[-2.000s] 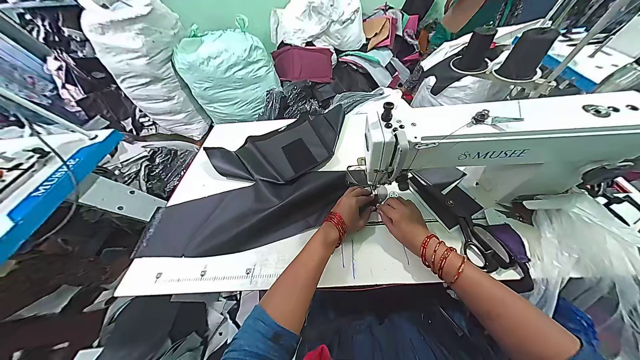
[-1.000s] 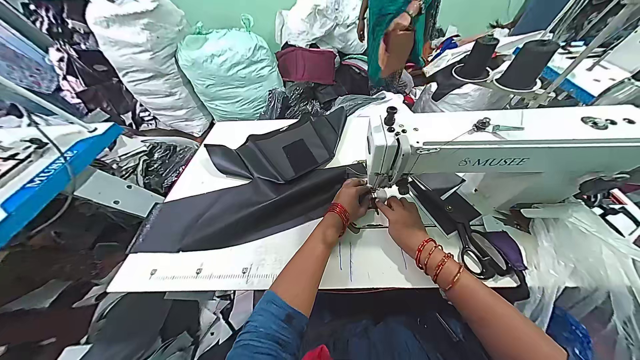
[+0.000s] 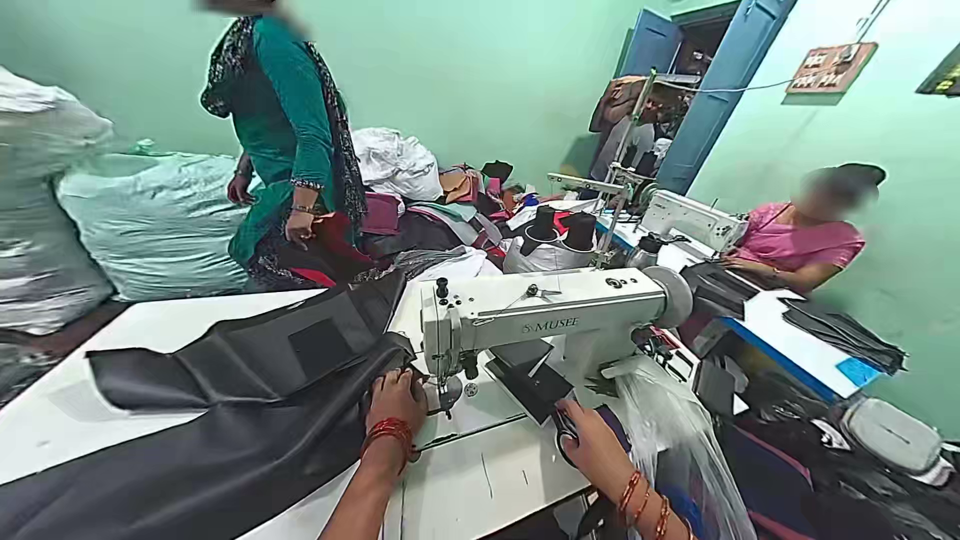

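Note:
My left hand (image 3: 396, 405) rests on the edge of a black sheet material (image 3: 225, 457), just left of the needle area of a white Musee sewing machine (image 3: 540, 315); its fingertips are partly hidden by the material. My right hand (image 3: 592, 439) has its fingers at the handles of black-handled scissors (image 3: 564, 435), right of the machine's needle, with the blades over dark pieces (image 3: 531, 375). Whether the fingers are through the handle loops is not plain. A black piece with a square patch (image 3: 321, 349) lies behind the long material on the white table (image 3: 465, 480).
Two black thread cones (image 3: 579, 229) stand behind the machine. A clear plastic bag (image 3: 667, 427) hangs at the table's right side. A person in green (image 3: 292, 142) stands at back left; a person in pink (image 3: 799, 244) sits at another machine (image 3: 694, 217). Large sacks (image 3: 157, 225) stand at left.
My right hand has moved from beside the needle to the scissors at the right. My left hand stays near the needle on the black material. The view has swung up and right.

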